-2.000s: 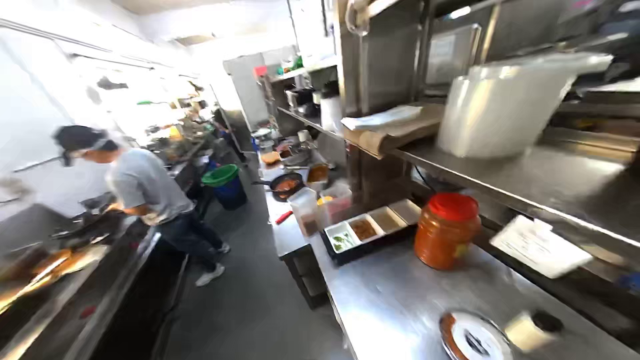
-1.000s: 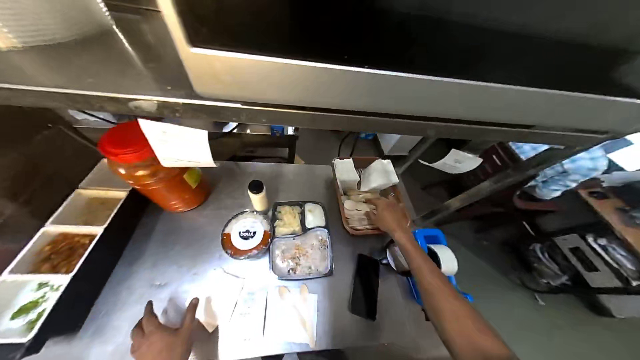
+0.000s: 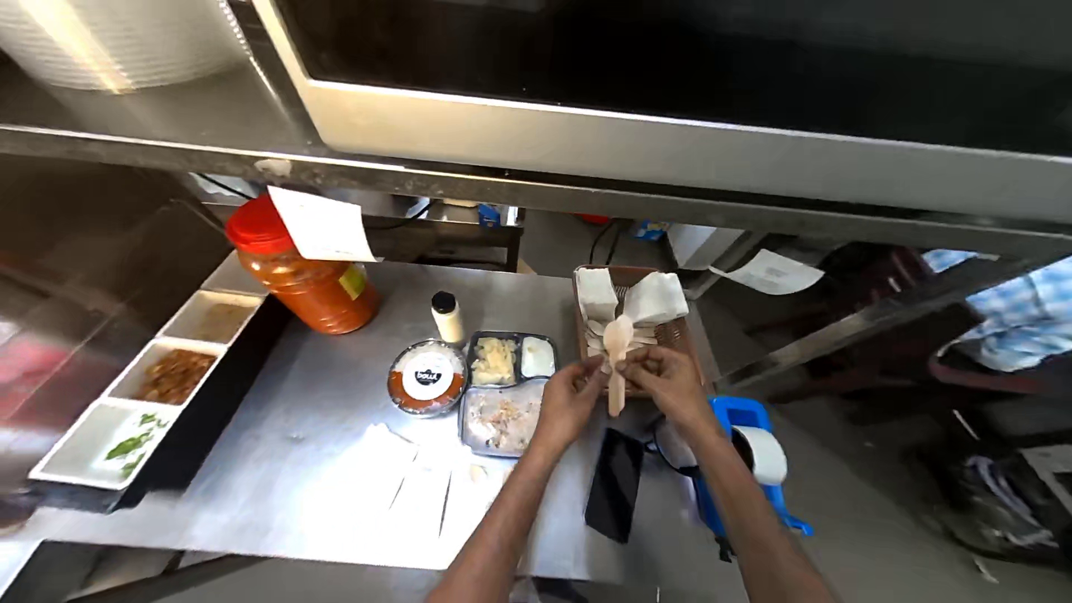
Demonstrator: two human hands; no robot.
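Observation:
My left hand [image 3: 573, 400] and my right hand [image 3: 667, 381] pinch a wooden spoon [image 3: 617, 335] between them, its bowl pointing up. Under it, a brown plastic basket [image 3: 697, 356] holds more wooden cutlery and folded white napkins [image 3: 656, 298]. Left of my left hand lies a black compartment tray [image 3: 503, 419] of food beneath a clear cover. Beside the tray sits a round lidded bowl [image 3: 427, 377] with reddish-orange food. A small bottle with a black cap [image 3: 447, 317] stands behind them. White paper packets [image 3: 423, 494], overexposed, lie near the table's front edge.
A black phone [image 3: 615, 486] and a blue tape dispenser [image 3: 741, 419] lie right. A red-lidded plastic jar [image 3: 302, 268] stands left, next to white food containers [image 3: 172, 373]. A metal shelf [image 3: 536, 191] crosses above the table. A person in a checked garment [image 3: 1017, 310] is at far right.
My right hand has come back from inside the basket, and my left hand has moved right from the table's front to meet it. A wooden spoon is now between them.

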